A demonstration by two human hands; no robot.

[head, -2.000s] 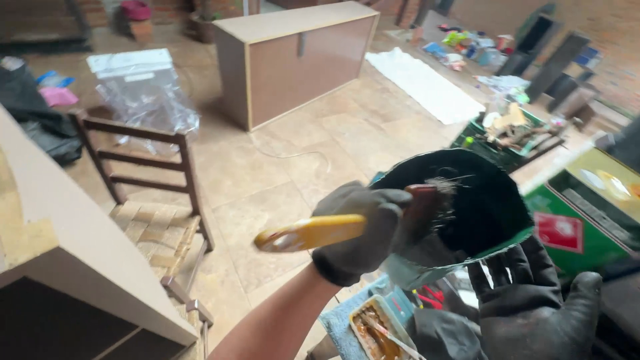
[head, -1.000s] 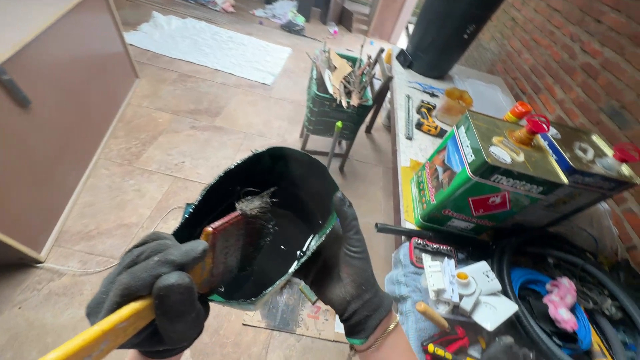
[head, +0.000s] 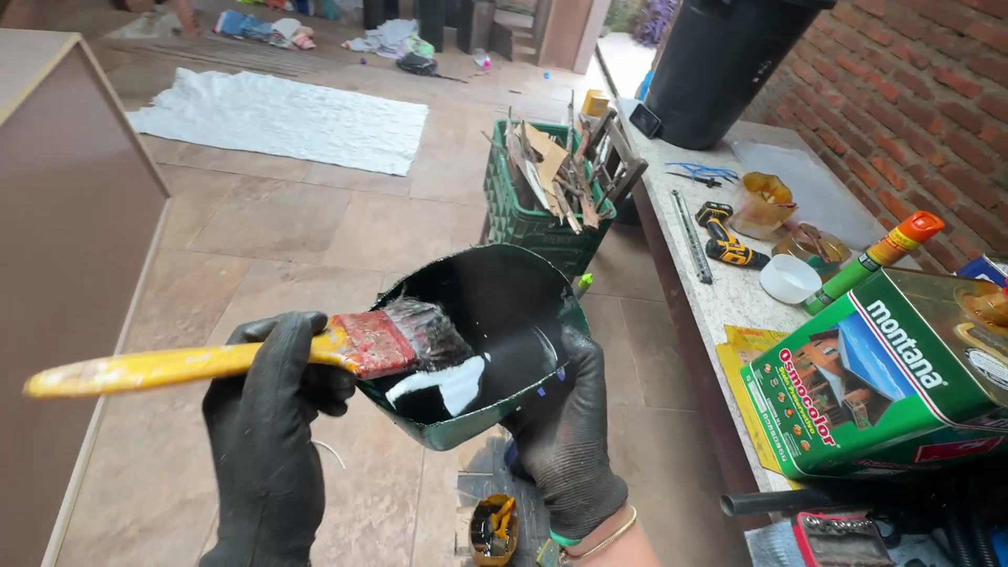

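My left hand (head: 276, 394), in a black glove, is closed around the yellow handle of a paintbrush (head: 374, 342) near its red-stained ferrule. The dark, wet bristles point right, inside the mouth of a cut green plastic container (head: 472, 429). Black liquid with a bright white reflection or patch lies in the container; I cannot tell which. My right hand (head: 567, 429), also gloved in black, grips the container's right side, thumb at the rim. The container is tilted, its opening toward the camera.
A counter (head: 685, 205) along the brick wall holds a green Montana can (head: 874, 378), a yellow-black cordless drill (head: 732, 244), a spray can (head: 874, 264) and a black bin (head: 717, 71). Behind the container stands a green crate (head: 543, 236) of sticks. A brown panelled cabinet (head: 71, 236) is at left.
The view has swung right over the two seconds, bringing in the counter. Both earlier frames show the brush in my left hand at the container; its handle now lies more level than one second ago.
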